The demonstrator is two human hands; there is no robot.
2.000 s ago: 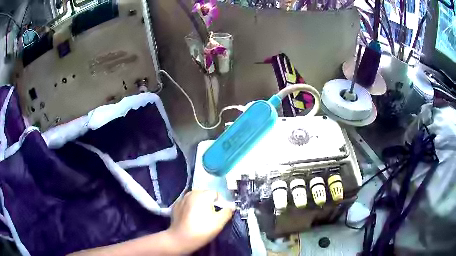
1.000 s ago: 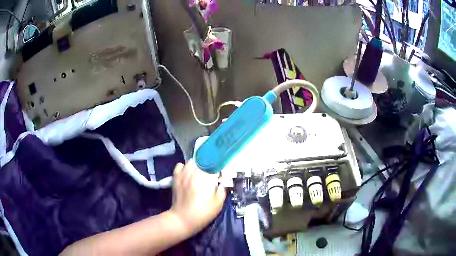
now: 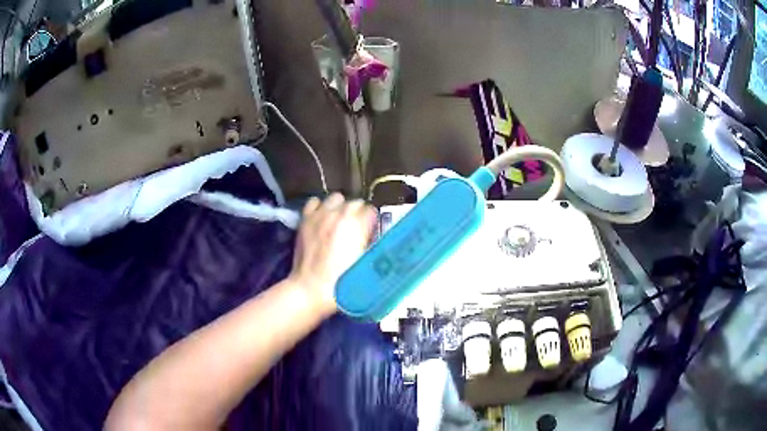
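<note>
A dark purple padded garment panel (image 3: 151, 286) with white wadding edges (image 3: 151, 194) covers the left and lower middle. It runs to the needle area of the white overlock machine (image 3: 505, 252). My left hand (image 3: 332, 240) reaches in from the lower left, with curled fingers on the panel's upper edge, just left of the blue lamp head (image 3: 412, 248). The fingertips are partly hidden. The lamp hides part of the machine. A white strip (image 3: 437, 396) hangs at the machine's front, below the small metal parts (image 3: 420, 337). My right hand is not in view.
A tipped-back beige machine head (image 3: 143, 101) stands behind left. A glass with pink flowers (image 3: 366, 76) stands against a brown board (image 3: 538, 59). A white thread spool (image 3: 601, 172) and purple cone (image 3: 641, 109) are behind right. Dark cords (image 3: 681, 328) lie at the right.
My left hand has moved from beside the needle area up and away, level with the lamp. The panel's white edge has moved up with it, and purple fabric now covers the inner white-edged section.
</note>
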